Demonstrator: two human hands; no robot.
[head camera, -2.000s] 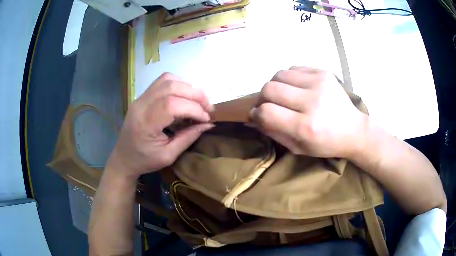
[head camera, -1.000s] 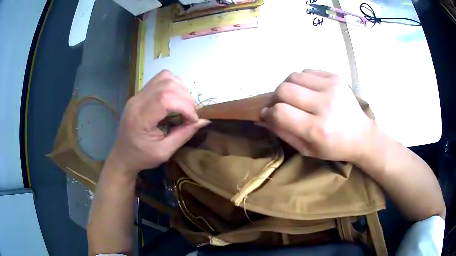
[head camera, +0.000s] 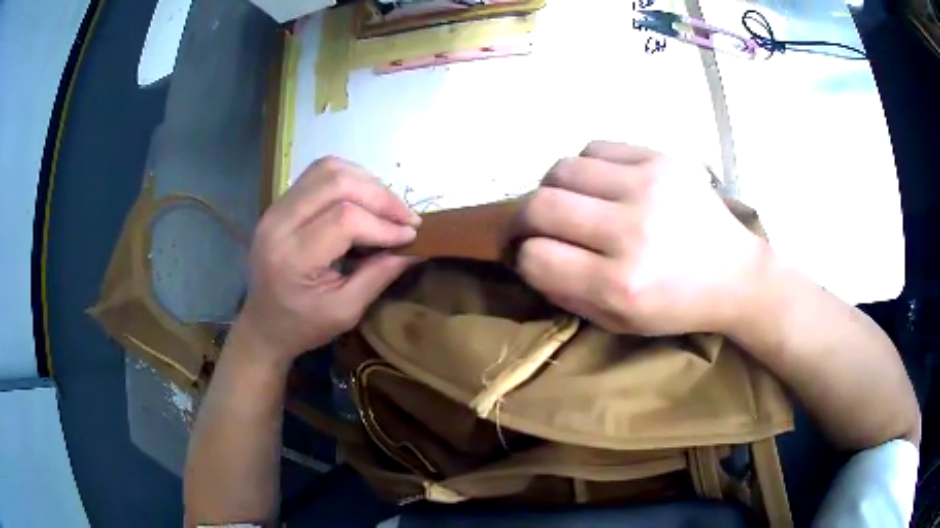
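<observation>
A brown fabric bag (head camera: 649, 392) lies across the lower middle, at the near edge of the white board. A smooth redder-brown leather-like strip (head camera: 464, 234) runs along its top edge between my hands. My left hand (head camera: 330, 242) pinches the strip's left end between thumb and fingers. My right hand (head camera: 629, 237) is closed over the strip's right part; its fingertips are partly hidden. A pale binding (head camera: 526, 368) with a frayed end and loose threads crosses the bag's panel. A curved dark line with a yellowish edge shows in the opening at lower left.
Thread snips (head camera: 701, 33) with a pink handle and black cord lie on the white board (head camera: 814, 175) at top right. A yellow-brown frame and pink-red strip (head camera: 454, 59) are at the top. A tan loop (head camera: 129, 278) lies at left. Thread ends lie beyond the strip.
Since one second ago, my right hand has shifted slightly left along the strip and my left hand's fingers have closed more on its end. The bag has barely moved.
</observation>
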